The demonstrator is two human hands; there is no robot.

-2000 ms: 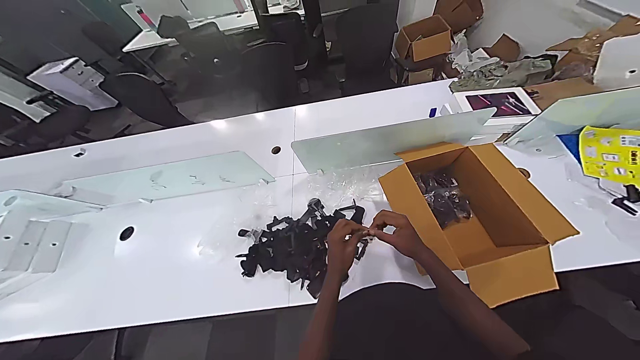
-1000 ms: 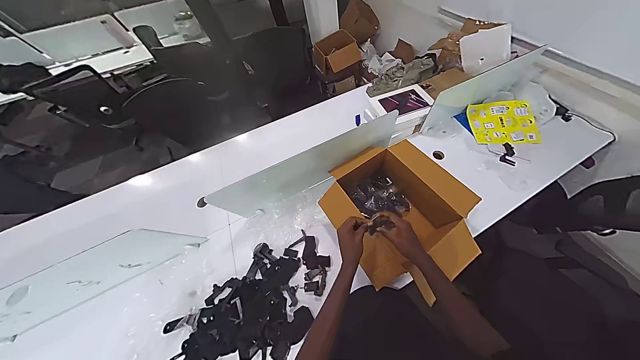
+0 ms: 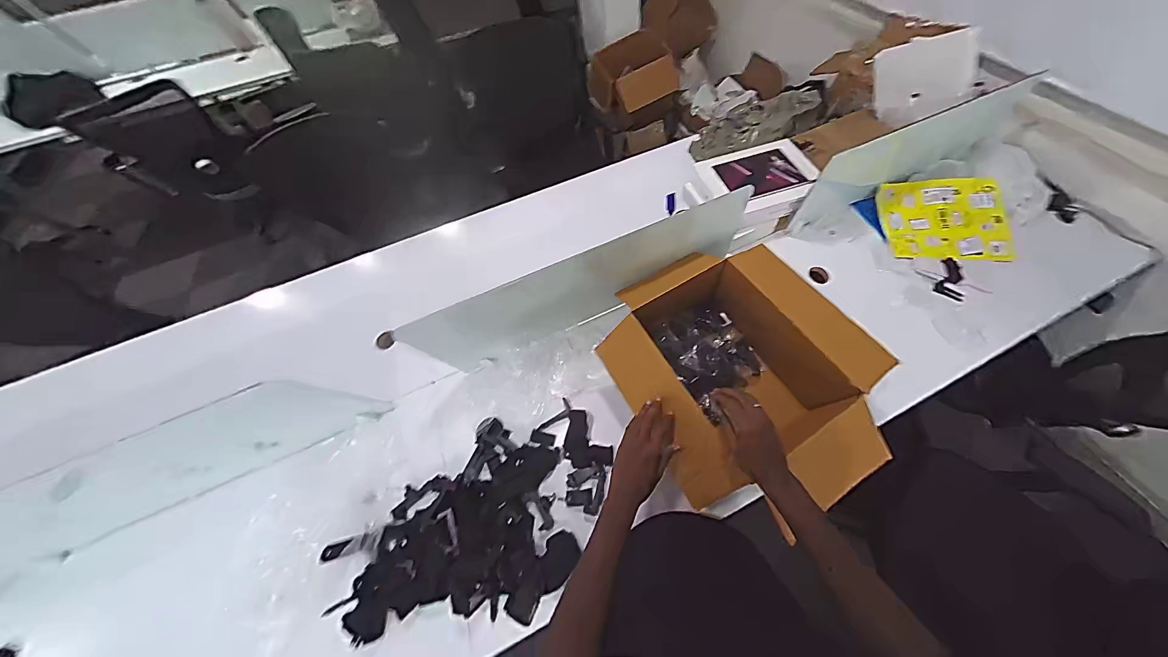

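Observation:
An open cardboard box stands on the white desk, and wrapped dark parts lie in its far left part. My right hand reaches into the box at the near edge of those parts; its fingertips are beside a wrapped piece, and whether they grip it is unclear. My left hand rests by the box's left flap, fingers close together, with nothing plainly seen in it. To the left of my left hand, a loose heap of black plastic parts is spread over the desk.
Glass dividers rise behind and left of the box. Clear plastic wrap lies around the heap. On the right are a yellow sheet with labels, small black parts and a cable hole. Chairs and more cartons stand beyond the desk.
The view has swung right since the oldest frame. My hands, together over the heap's right side and later at the box, are now apart, the right one inside the box.

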